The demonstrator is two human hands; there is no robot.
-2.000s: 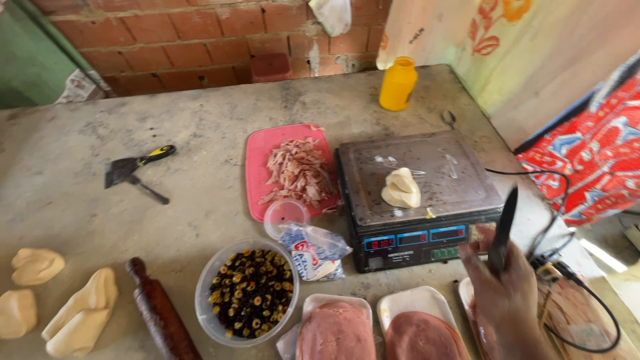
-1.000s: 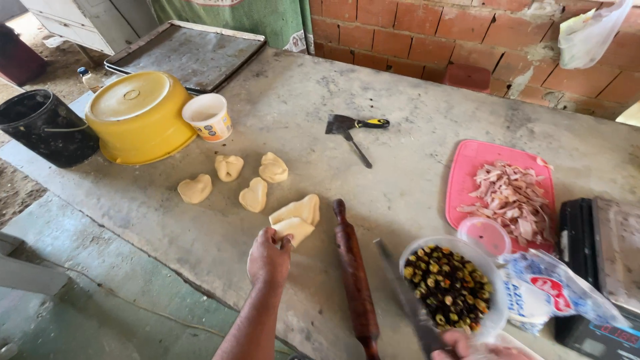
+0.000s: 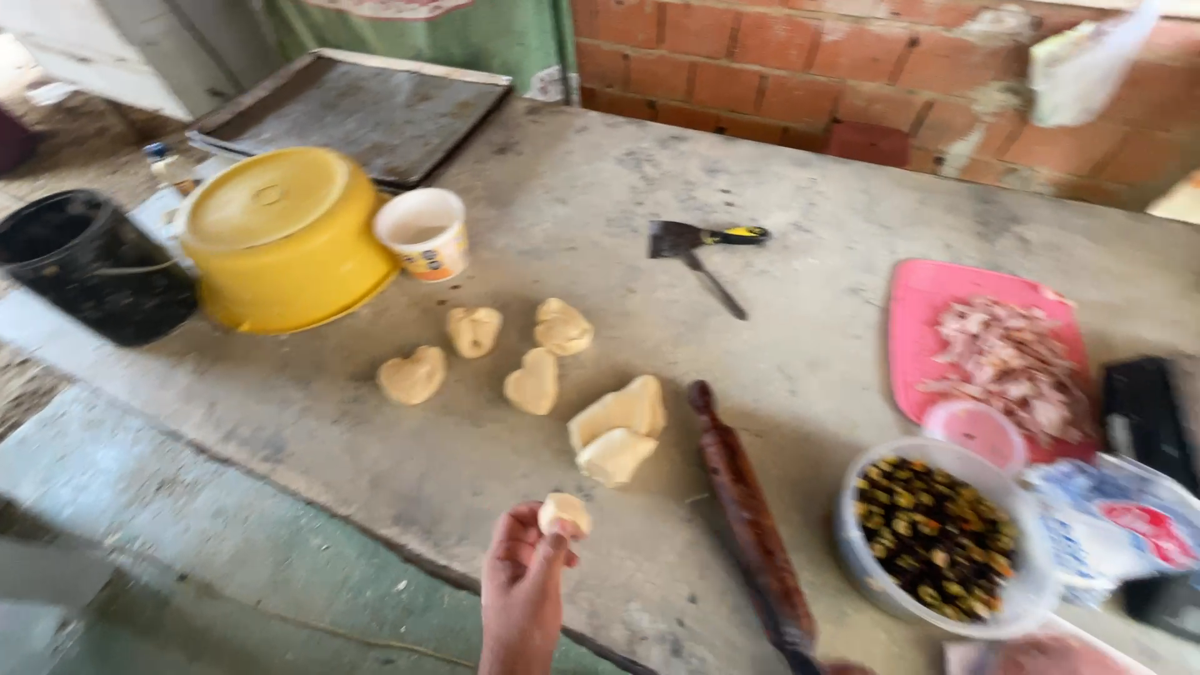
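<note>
My left hand (image 3: 527, 572) pinches a small piece of dough (image 3: 564, 515) between thumb and fingers, above the near edge of the counter. Just beyond it lies a larger cut lump of dough (image 3: 619, 427), with several smaller dough pieces (image 3: 532, 382) to its left. Only a sliver of my right hand (image 3: 848, 668) shows at the bottom edge, by the dark end of a knife (image 3: 792, 647) that overlaps a wooden rolling pin (image 3: 750, 506); most of that hand and its grip are hidden.
A tub of sliced olives (image 3: 937, 539), a plastic bag (image 3: 1106, 525) and shredded meat (image 3: 1012, 366) on a pink board (image 3: 914, 309) are at right. Scrapers (image 3: 680, 240) lie mid-counter. A yellow basin (image 3: 281, 234), paper tub (image 3: 424, 234), black bucket (image 3: 94, 267) and metal tray (image 3: 375, 112) stand at left.
My left hand has come away from the large dough lump toward the near edge, now with a small piece in it. My right hand and knife have moved lower. The view swung left from the scale earlier.
</note>
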